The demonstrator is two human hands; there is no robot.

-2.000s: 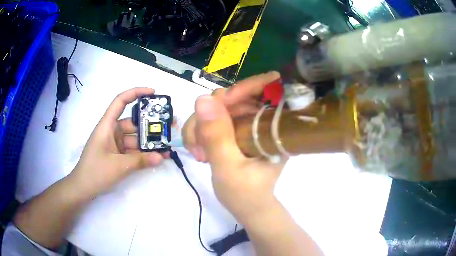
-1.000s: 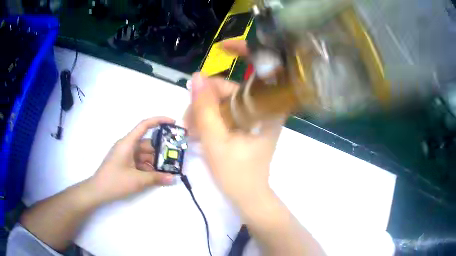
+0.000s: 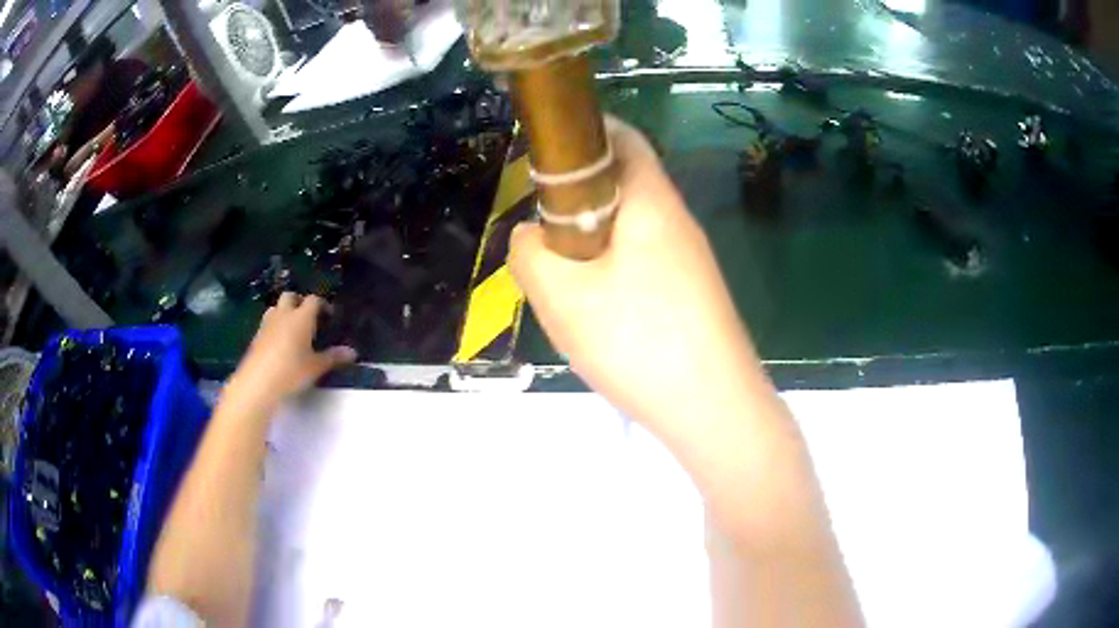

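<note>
My right hand (image 3: 626, 276) is closed around the amber-brown glue dispensing gun (image 3: 565, 135), which points up and away over the striped divider bar (image 3: 493, 313). The gun has white ties round it, and its rear is cut off by the top edge. My left hand (image 3: 290, 350) reaches over the belt's near edge at left, among dark adapters (image 3: 393, 258). Its fingertips are small and blurred against the dark pile, so I cannot tell whether it touches or holds one. The white work sheet (image 3: 515, 515) lies below both hands.
A blue plastic basket (image 3: 166, 417) full of black adapters stands at left. A red basket (image 3: 153, 145) is at the upper left, beside a person's arm. More adapters (image 3: 761, 160) lie on the green belt (image 3: 859, 270) at right. A white fan (image 3: 246, 47) is at the back.
The view has tilted up towards the belt. My left hand has moved to the belt, and the open adapter is no longer seen in it. The gun has swung from pointing left to standing upright in view.
</note>
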